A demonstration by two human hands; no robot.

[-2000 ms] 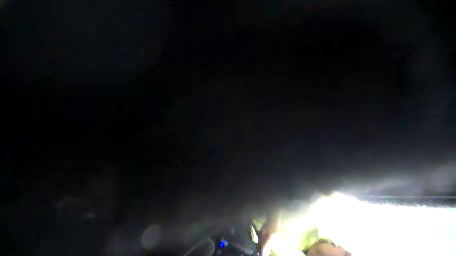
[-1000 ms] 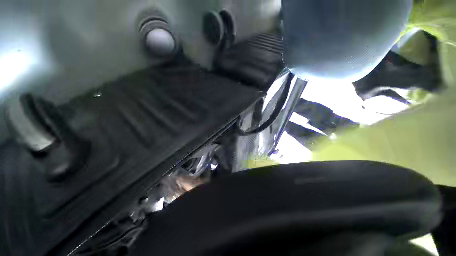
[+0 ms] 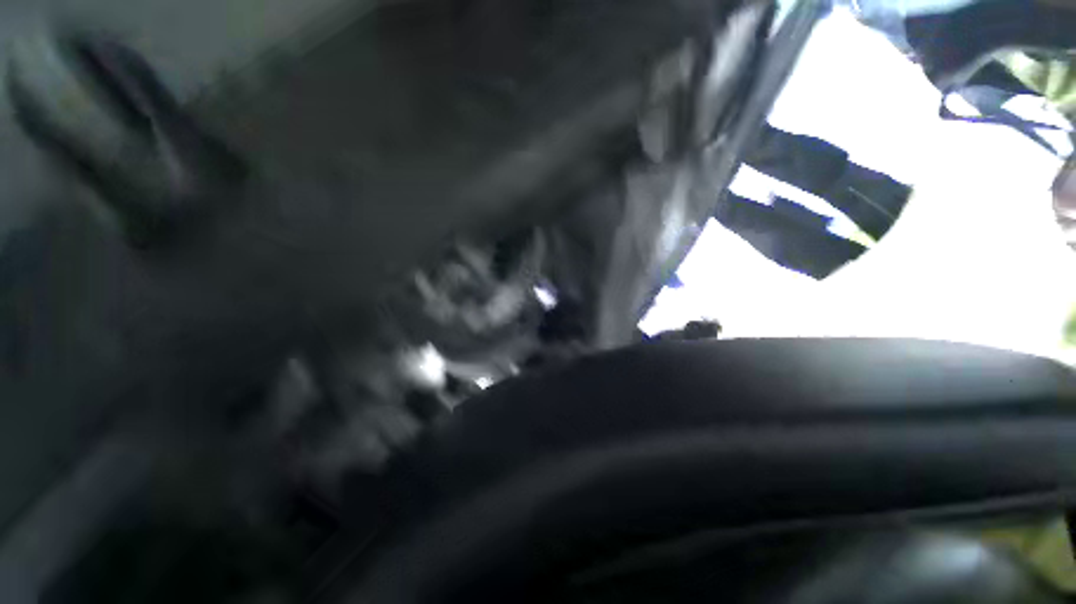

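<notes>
A black wheeled case [image 3: 354,142] fills the left and upper middle, blurred, with its side towards me. Jumbled grey and black packed pieces [image 3: 472,295] lie in its opening. A greyish lid lining [image 3: 661,177] stands up beside the opening. A wide smooth black band [image 3: 767,401], perhaps a head strap, crosses the close foreground and hides part of the opening. Neither of my hands can be made out.
A blurred dark caster wheel [image 3: 130,142] sticks out at the upper left. Dark shapes [image 3: 814,201] lie against an overexposed white area at the right. Other dark forms and yellow-green patches show at the upper right corner. Yellow-green also shows at the lower right.
The view has shifted closer to the case. The rounded blue-grey shape at the top and the large yellow-green cloth at the right are gone. The brownish patch in the opening no longer shows.
</notes>
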